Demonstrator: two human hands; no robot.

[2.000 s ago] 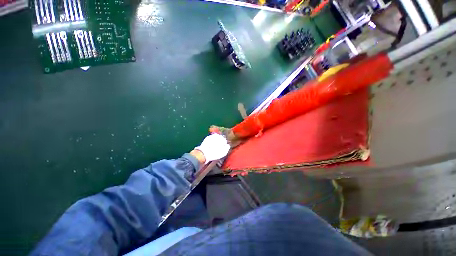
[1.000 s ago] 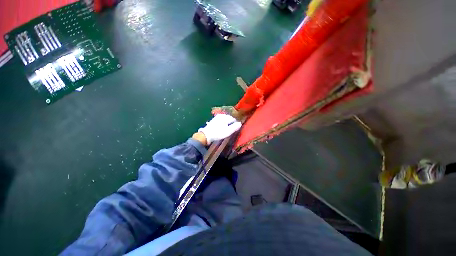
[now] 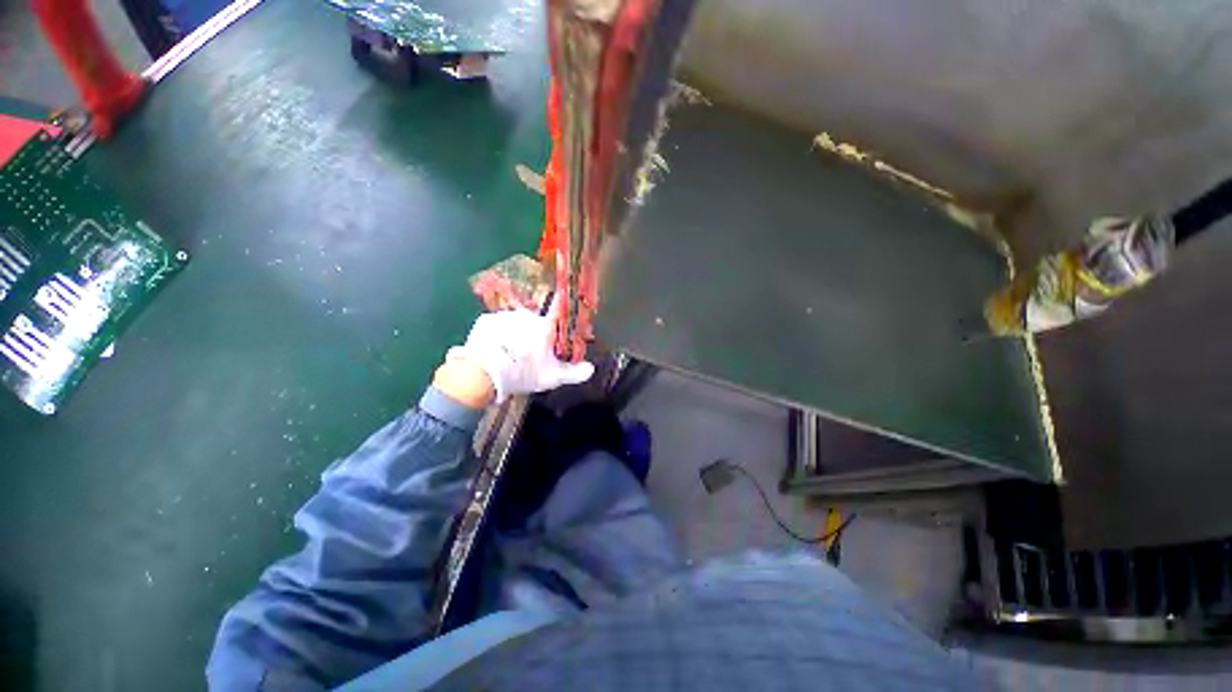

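My left hand [image 3: 518, 354], in a white knit glove, lies over the conveyor side rail [image 3: 469, 534] at the lower end of the red padded guide bar [image 3: 574, 243]. Its thumb points right; whether the fingers grip the rail cannot be told. My right hand is not in view. A green printed circuit board [image 3: 88, 291] lies solder side up at the left, cut off by the picture's edge. An assembled board [image 3: 430, 30] with black parts beneath it is at the top, partly cut off. Both are on the green belt [image 3: 311, 311], apart from my hand.
A grey metal housing [image 3: 865, 61] is on the right, with a taped pipe end [image 3: 1081, 277] and a dark green panel [image 3: 797, 270]. A red post [image 3: 88, 61] stands at the upper left. A cable with a small plug [image 3: 719, 476] lies on the floor. A black slatted object is at the lower right.
The view has turned right and down: the boards have shifted left or up in the picture, and the padded bar now appears nearly edge-on. My left hand stays at the bar's end.
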